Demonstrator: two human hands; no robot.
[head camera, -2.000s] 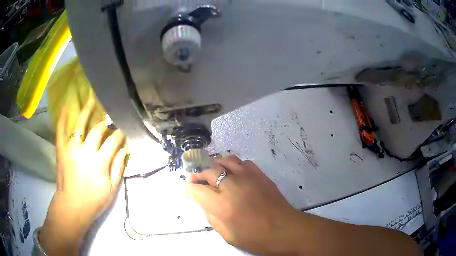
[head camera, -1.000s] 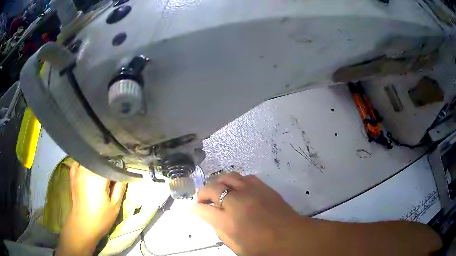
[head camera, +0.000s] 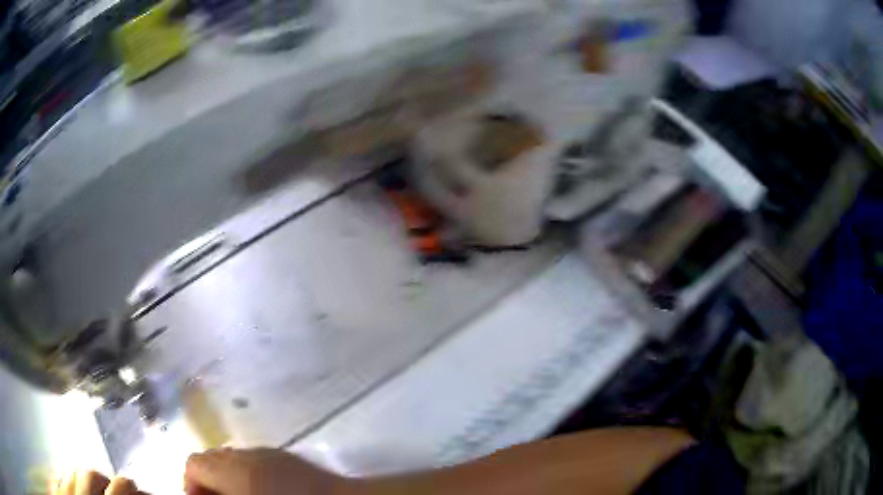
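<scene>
The view is blurred. The off-white sewing machine's needle area (head camera: 111, 375) is at the lower left, beside a very bright lamp spot. A tan patch (head camera: 203, 416) lies on the pale machine bed (head camera: 290, 300), right of the needle area. My left hand (head camera: 92, 482) shows only as fingertips at the bottom left edge. My right hand (head camera: 247, 472) is just right of it, cut off by the bottom edge, its fingers bent. What either hand holds is hidden. A small yellowish bit, possibly cloth, shows left of my left fingertips.
Orange and black snips (head camera: 416, 220) lie under the machine arm. An open tray (head camera: 624, 280) with dark and brown contents is at the right. Printed scale markings run along the table front (head camera: 542, 387). Pale crumpled cloth (head camera: 799, 421) is at the lower right. A yellow square (head camera: 150, 43) is at the upper left.
The view has swung right, so the needle area and both hands now sit at the lower left. The tray has come into view. The olive-yellow cloth under my left hand is mostly out of view.
</scene>
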